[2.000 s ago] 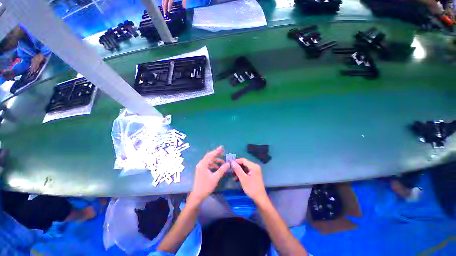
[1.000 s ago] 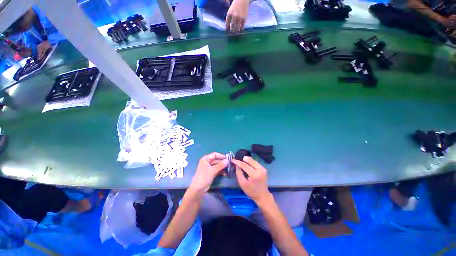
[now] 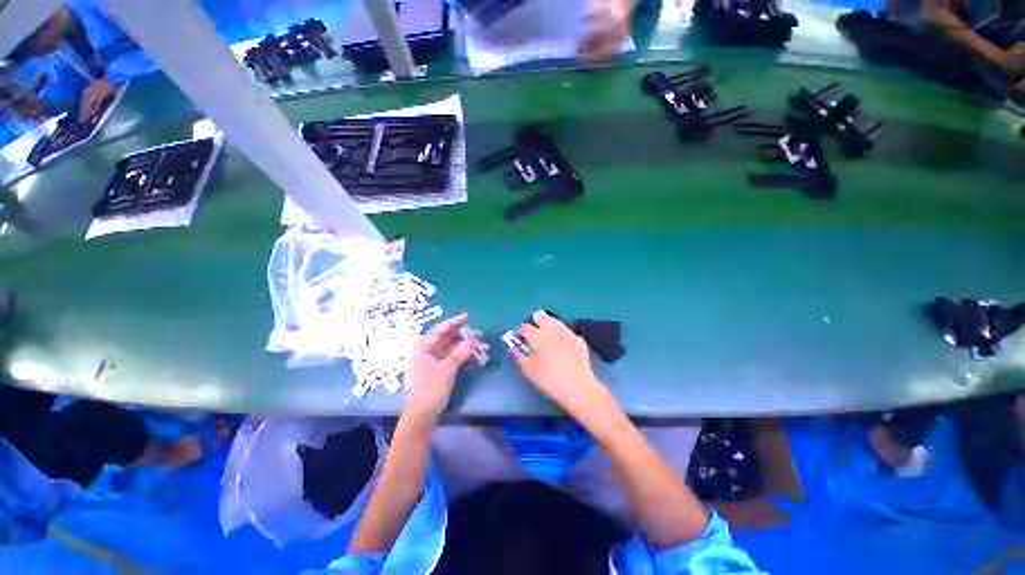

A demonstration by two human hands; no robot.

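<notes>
My left hand (image 3: 436,365) holds a small pale slotted insert plate (image 3: 477,346) at its fingertips, just right of the loose heap of pale plates (image 3: 388,331). My right hand (image 3: 549,355) is at the black caps (image 3: 600,337) on the green table. A pale plate with dark edges (image 3: 516,341) shows at its fingertips, and black material shows behind its fingers. Whether that piece is gripped or lies on the table is hard to tell. The fingers hide part of the black pieces.
A clear plastic bag (image 3: 309,292) lies behind the heap. A slanting pale post (image 3: 253,118) crosses the left side. Packed black sets (image 3: 388,155) and black bracket assemblies (image 3: 540,171) lie farther back. Below the edge are a lined bin (image 3: 264,477) and a carton (image 3: 778,472). People work opposite.
My hands were together over one small piece and have moved apart. My left hand went left, now with a separate pale plate. My right hand moved slightly, by the black caps.
</notes>
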